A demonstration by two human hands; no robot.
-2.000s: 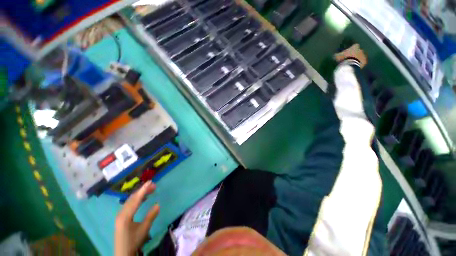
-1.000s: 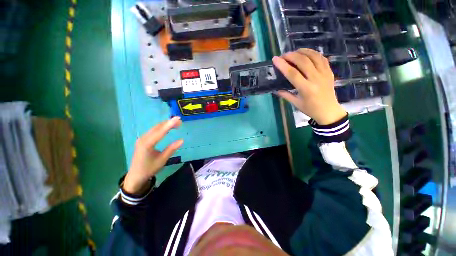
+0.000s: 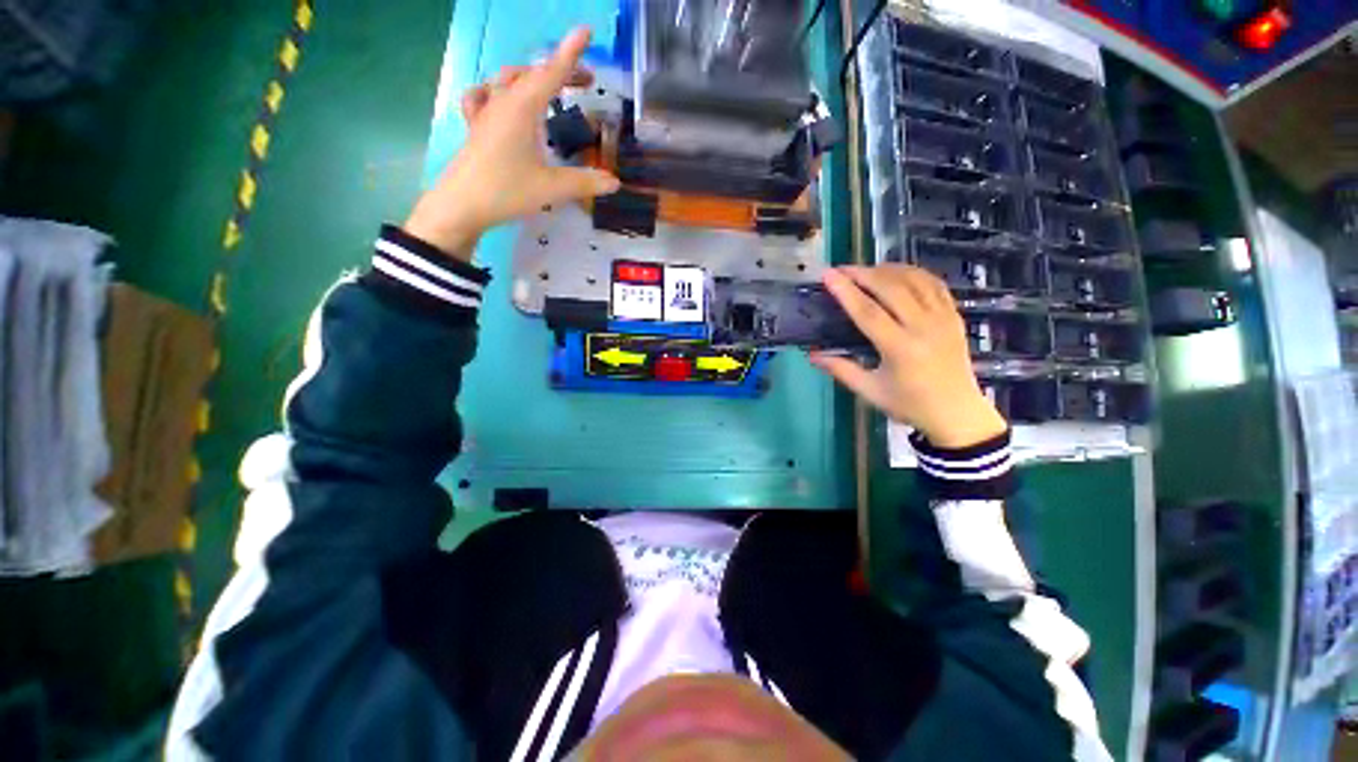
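My right hand (image 3: 912,350) holds a black plastic housing (image 3: 789,316) by its right end, above the front right edge of the grey base plate (image 3: 559,265). My left hand (image 3: 514,149) has its fingers apart and holds nothing, at the left side of the orange-brown fixture (image 3: 700,213). The silver-grey press head (image 3: 725,75) stands over the fixture and hides most of its top. The two-arrow label (image 3: 673,360) is on the blue front of the base, and the warning label (image 3: 658,293) is on the plate edge.
A blister tray (image 3: 1025,223) with black housings lies right of the press. The green conveyor (image 3: 1199,357) with black parts runs beyond it. A control box (image 3: 1191,30) with a lit red button is at the upper right. Cardboard (image 3: 154,424) and pale stacked sheets (image 3: 52,395) are at the left.
My right hand came back from the conveyor and holds a housing. My left hand moved up beside the fixture. The press head now covers the fixture, which was uncovered one second ago.
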